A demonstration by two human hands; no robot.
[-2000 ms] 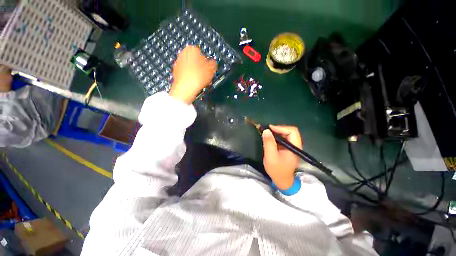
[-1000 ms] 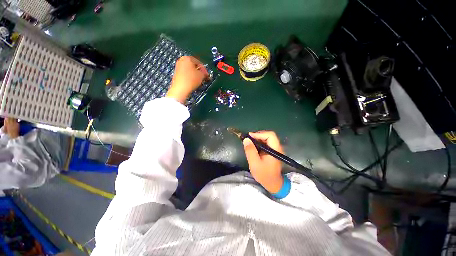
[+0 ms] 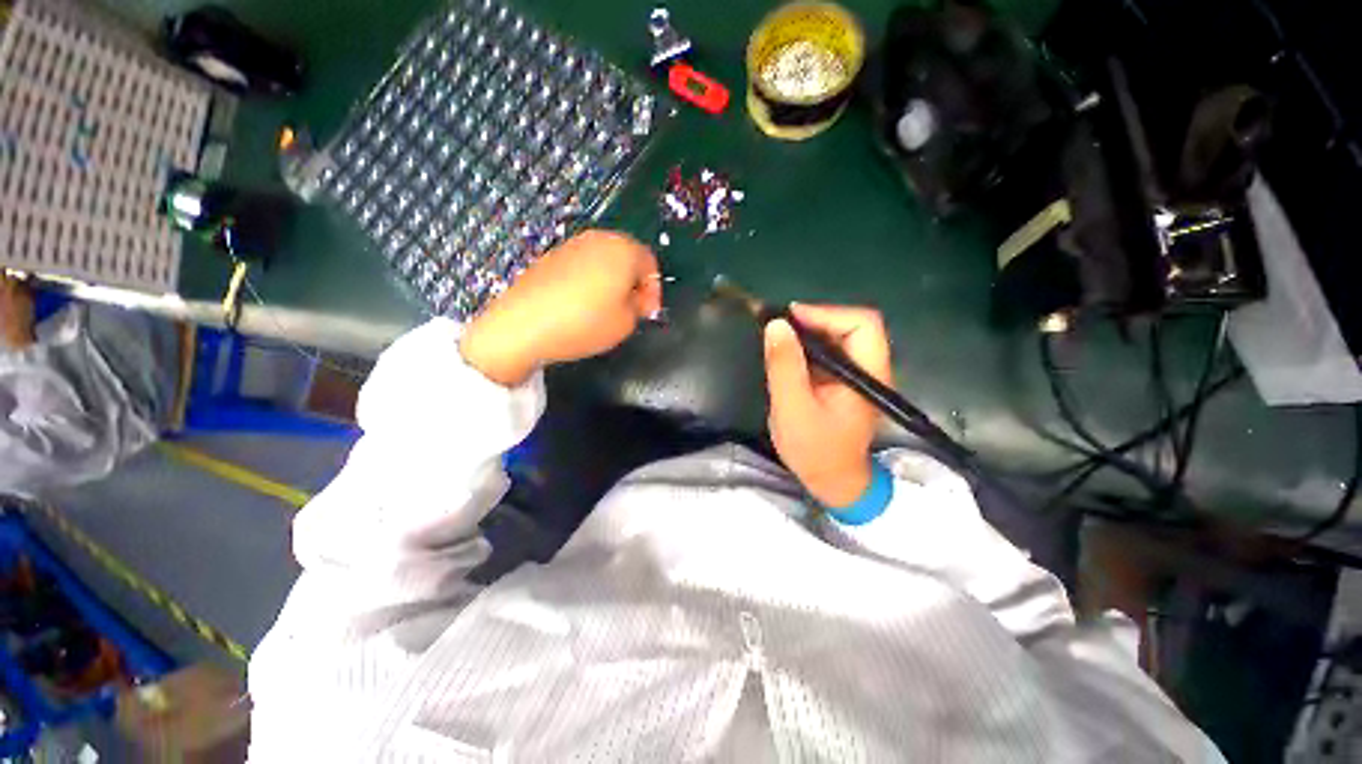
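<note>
My right hand [image 3: 831, 391] holds the black soldering iron [image 3: 881, 397] like a pen, its thin tip pointing left over the mat. My left hand [image 3: 575, 303] is closed at the near right corner of the blister tray [image 3: 493, 142]. A tiny light-coloured item [image 3: 657, 299] shows at its fingertips, too small to identify. The fingertips are a short way left of the iron's tip, apart from it. A loose pile of wired components [image 3: 702, 200], white with red and dark wires, lies beyond the hands.
A round yellow tin [image 3: 804, 69] with pale filling stands beyond the pile, right of a red tool [image 3: 698, 87]. Black soldering station units and cables [image 3: 1143, 254] are at right. A perforated board [image 3: 97, 142] is far left. Another person's sleeve [image 3: 82, 381] shows at the left edge.
My left hand has moved from over the blister tray towards me and right, near the iron's tip, with a tiny item now at its fingertips. My right hand still holds the iron.
</note>
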